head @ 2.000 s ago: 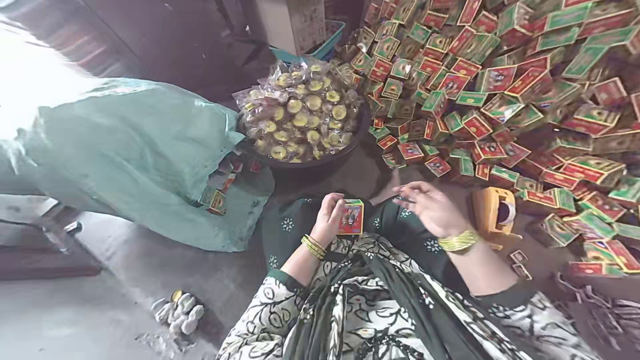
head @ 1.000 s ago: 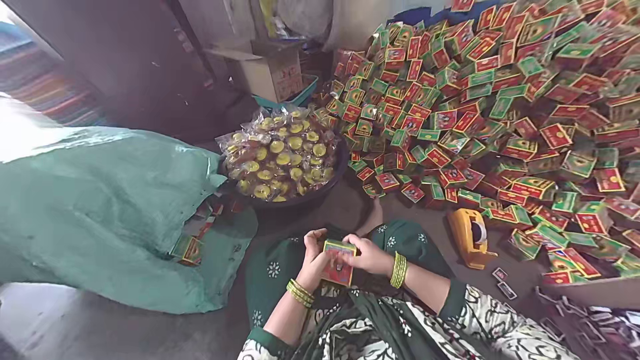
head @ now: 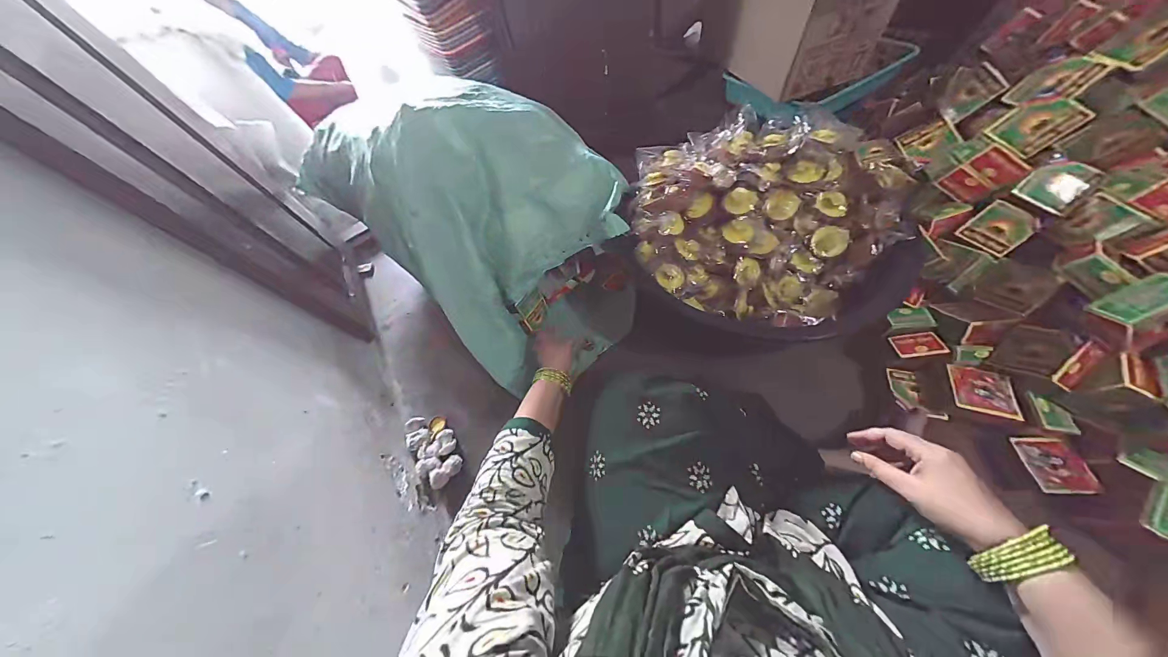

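My left hand (head: 557, 351) reaches into the mouth of a large green sack (head: 474, 201); its fingers are blurred and partly hidden, so I cannot tell what they hold. Just above it, a small printed box (head: 531, 312) and other boxes show inside the sack. My right hand (head: 922, 474) is held over my right knee, fingers apart and holding nothing. It is nearest to the small red and green printed boxes (head: 985, 392) spread on the floor at the right.
A dark round tub (head: 794, 333) holds many clear-wrapped items with yellow round parts (head: 782, 204). Behind it stand a teal tray (head: 876, 78) and a cardboard box (head: 776, 46). Small whitish lumps (head: 432, 452) lie on the floor at left, near a door frame (head: 182, 182).
Both hands were on a small red and green box over my lap; now they are apart. My left hand has moved left into the sack. The view has swung left.
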